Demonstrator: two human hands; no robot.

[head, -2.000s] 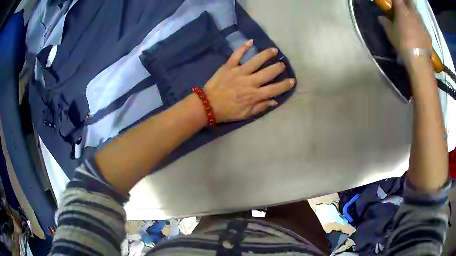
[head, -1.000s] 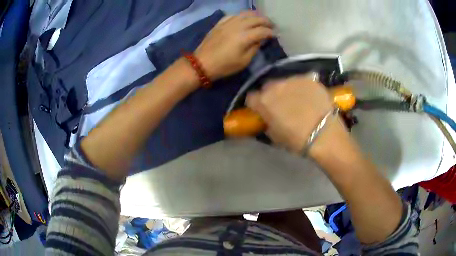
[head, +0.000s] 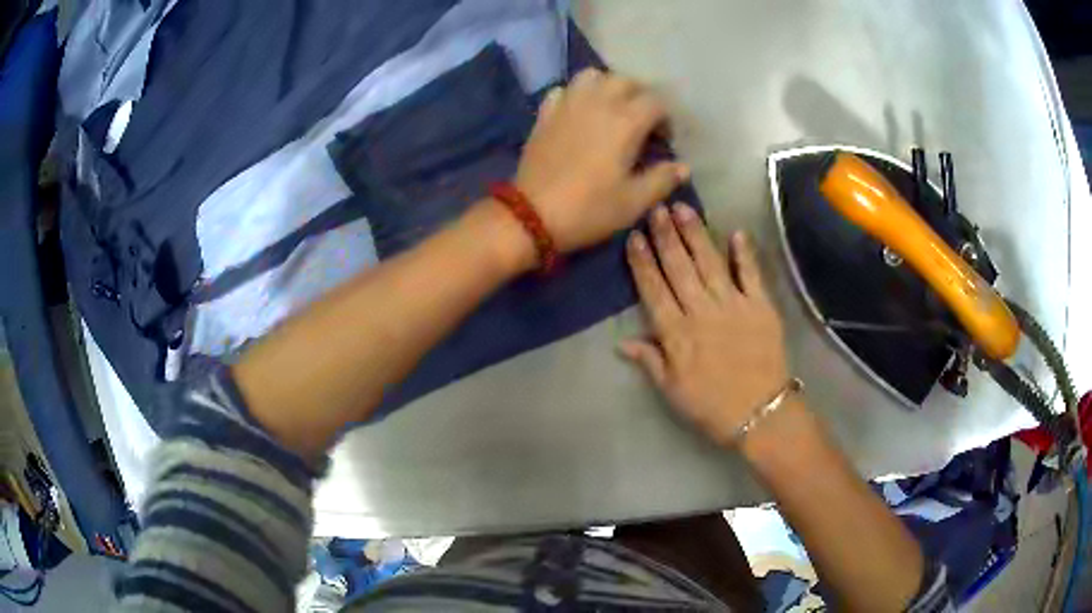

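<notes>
The navy garment piece [head: 479,317] with pale grey-blue panels [head: 270,228] lies on the table's left half. A dark patch [head: 443,132] lies on it. My left hand [head: 599,156], with a red bead bracelet, is at the garment's right edge, fingers bent; its fingertips are blurred, and whether they pinch cloth is unclear. My right hand [head: 707,323] lies flat with fingers apart, fingertips on the garment's edge and palm over the table. The steam iron [head: 862,287], black with an orange handle, rests on the table to the right of my hands, untouched.
The ironing table [head: 539,455] has a pale cloth cover and rounded edge. The iron's hose and cable [head: 1042,395] run off at the right edge. A long navy padded arm [head: 42,299] stands at the left. Cloth scraps and dark cloth [head: 958,515] lie below the table's front edge.
My right hand has let go of the iron, which now stands to the right, and has come to the garment's edge. My left hand has moved slightly down and right.
</notes>
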